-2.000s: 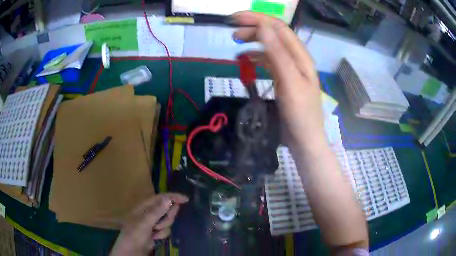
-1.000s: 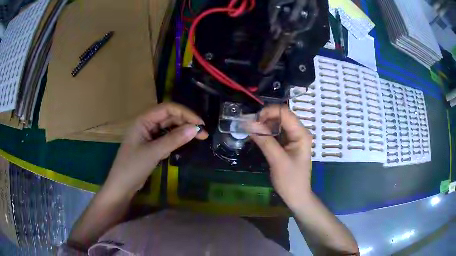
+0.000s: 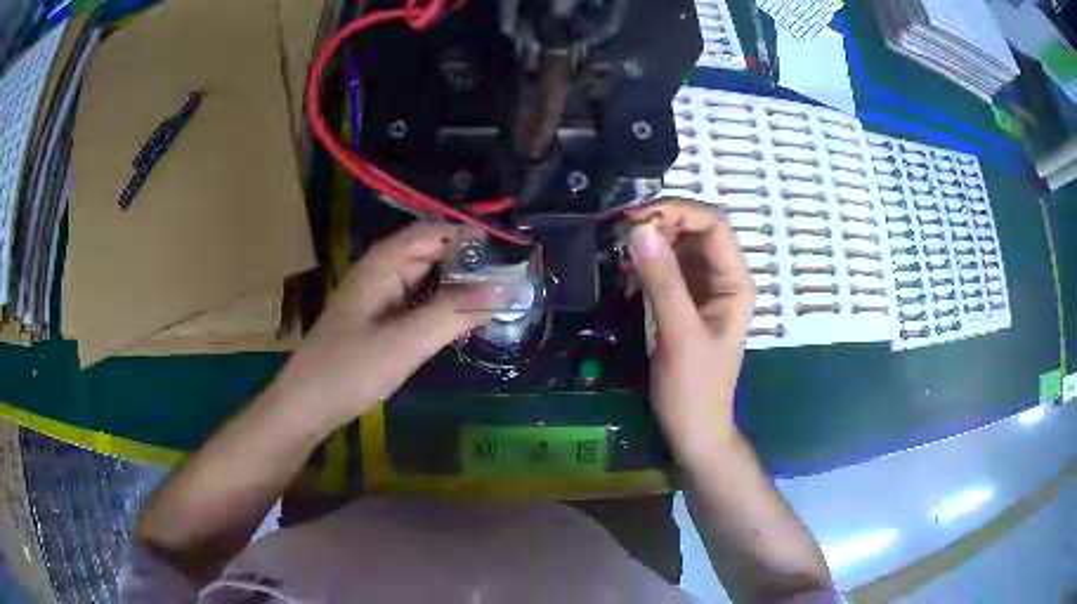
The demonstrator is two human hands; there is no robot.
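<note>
The black test fixture (image 3: pixel 425 100) stands in the centre with a looped red wire (image 3: pixel 369 175) on top. My left hand (image 3: pixel 396 301) is at the small clear block (image 3: pixel 475 255) at its front. The thumb lies over the block beside the pale round part (image 3: pixel 514 304); whether the fingers hold anything is hidden. My right hand (image 3: pixel 697 277) is just right of the fixture front, thumb and forefinger pinched together near a dark block (image 3: pixel 575 266); anything between them is too small to tell. The toggle linkage (image 3: pixel 549 71) is above; its red handle is not visible.
White module trays (image 3: pixel 809 212) lie right of the fixture, with stacked trays (image 3: pixel 945 41) behind. Brown cardboard sheets (image 3: pixel 213 248) lie left, bearing a dark ridged strip (image 3: pixel 161 150). More stacked sheets (image 3: pixel 30 153) are far left. A green label (image 3: pixel 537 451) is in front.
My right hand came down from the raised red handle to the clear block, then moved right off it. My left hand moved in to the block. The view tilted down.
</note>
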